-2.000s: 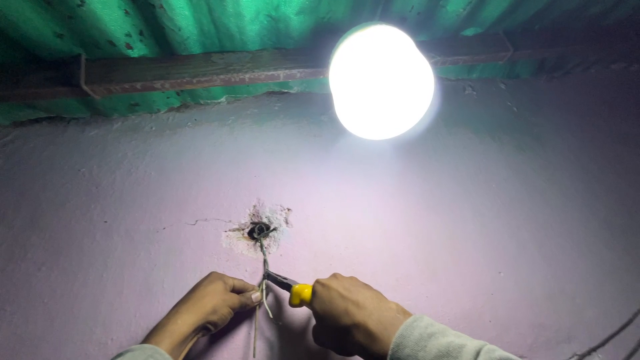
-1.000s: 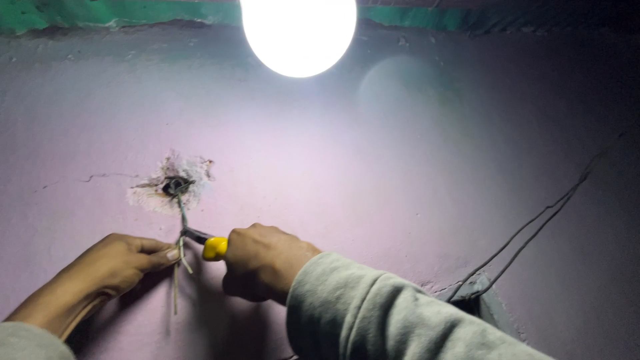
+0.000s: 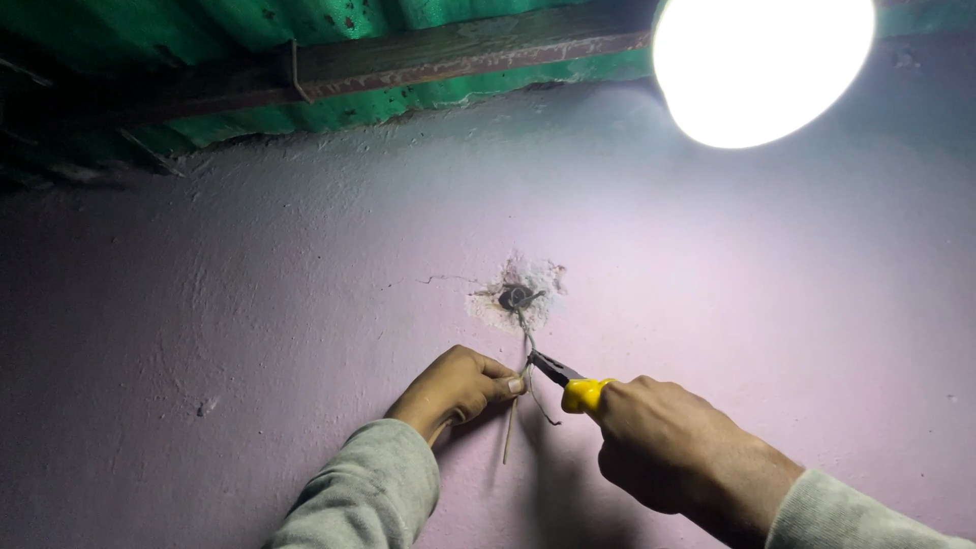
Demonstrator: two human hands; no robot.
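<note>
Electrical wires (image 3: 528, 328) hang down from a rough hole (image 3: 515, 297) in the pink plastered wall. My left hand (image 3: 465, 387) pinches one pale wire (image 3: 509, 435) between thumb and finger, its end pointing down below them. A thinner wire (image 3: 543, 408) with a bent, dark end dangles just right of the fingertips. From the right, my right hand (image 3: 663, 442) is closed around the yellow handles of pliers (image 3: 560, 369). The plier jaws are at the wires, a little above my left fingertips; whether they are fully closed is too small to tell.
A bright lamp (image 3: 762, 69) glows at the upper right. Across the top runs a beam (image 3: 457, 57) with a bent metal hook (image 3: 296, 72), under green corrugated roofing (image 3: 427, 15). A thin crack (image 3: 450, 277) runs left from the hole in the wall (image 3: 305, 305).
The view has shifted between frames. Below the pliers, the wire ends now hang farther apart, one to the right of my left fingertips. Both hands keep their hold.
</note>
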